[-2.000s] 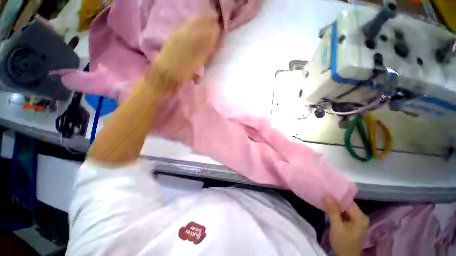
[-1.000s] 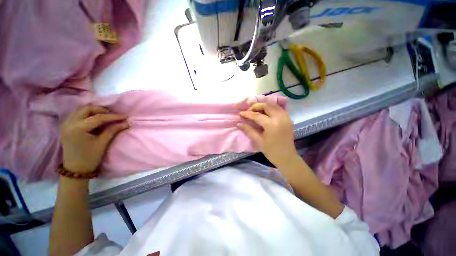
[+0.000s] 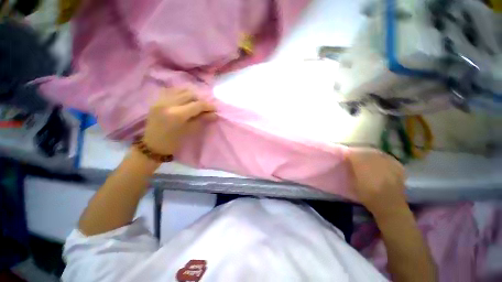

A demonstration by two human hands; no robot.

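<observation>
A pink garment (image 3: 203,44) lies bunched on the white table, with a narrow pink section (image 3: 264,154) stretched along the front edge. My left hand (image 3: 175,124), with a beaded bracelet, grips the cloth where this section meets the bunched part. My right hand (image 3: 377,176) grips the section's right end near the table edge. The fingertips of both hands are partly hidden. The white sewing machine head (image 3: 418,60) with a blue stripe stands behind and right of the cloth, blurred. The section lies in front of the brightly lit needle area, not under it.
Snips with green and yellow handles (image 3: 417,136) lie on the machine bed. More pink garments (image 3: 446,237) hang below the table at the right. A dark machine part and dark scissors-like object (image 3: 54,132) are at the left, by a blue strip.
The view has swung left, so the machine and snips sit further right. Both hands still hold the cloth, now further apart, and the section between them is pulled straighter.
</observation>
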